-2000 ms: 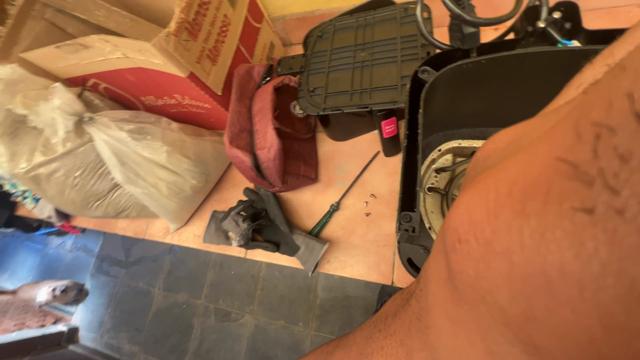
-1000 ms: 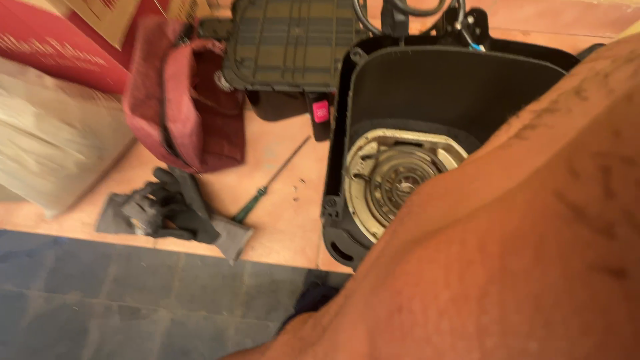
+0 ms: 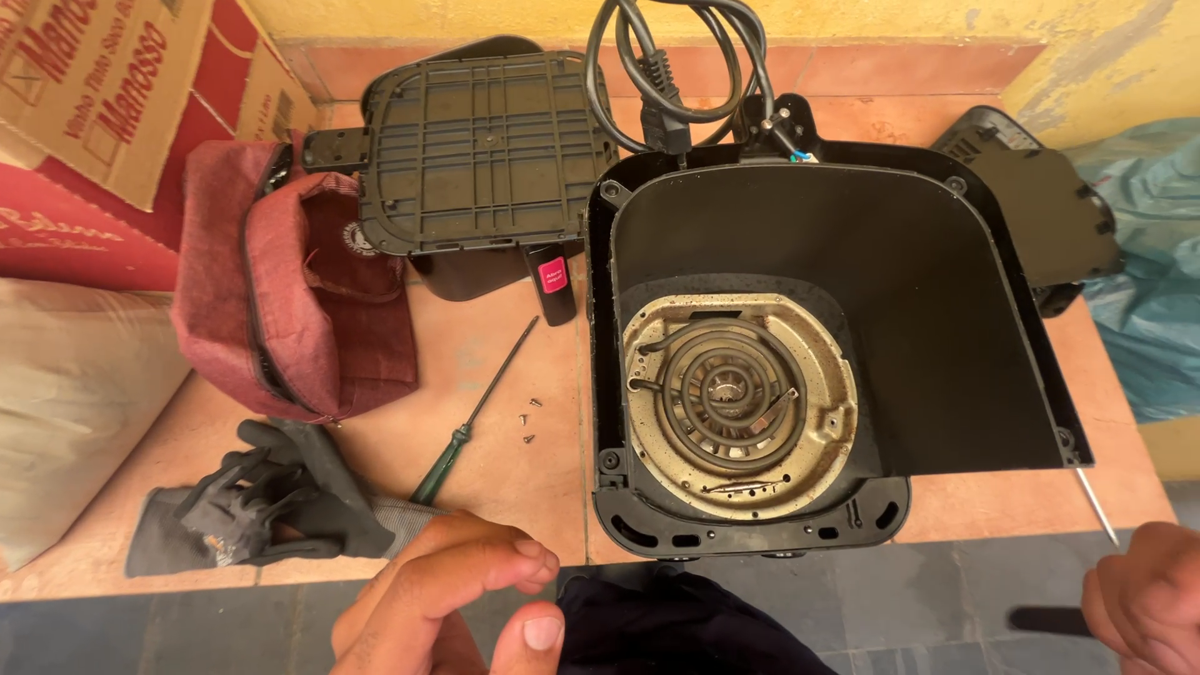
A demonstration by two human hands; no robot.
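My left hand (image 3: 450, 595) is in front of the bench edge, empty, fingers curved and thumb apart. At the right edge my right hand (image 3: 1144, 595) is closed around a dark rod-like object (image 3: 1045, 620), mostly hidden. A thin metal shaft (image 3: 1097, 506) shows just above that hand; its other end is hidden by the housing. Between the hands, on the bench, lies an opened black appliance housing (image 3: 834, 225) with a coiled heating element (image 3: 727, 394) in a round metal pan (image 3: 830, 422). A green-handled screwdriver (image 3: 445, 464) and several small screws (image 3: 525, 419) lie to its left.
Grey work gloves (image 3: 272, 506), a red fabric pouch (image 3: 244, 281) and a ribbed black panel (image 3: 478, 150) lie left. Cardboard boxes (image 3: 103, 103) and a filled plastic bag (image 3: 75, 403) stand farther left. A coiled power cord (image 3: 666, 94) is behind the housing; another black part (image 3: 1041, 206) is at right.
The arm that covered part of the housing has moved off it, and both hands now show near the bottom. The view has shifted, bringing the whole housing into sight.
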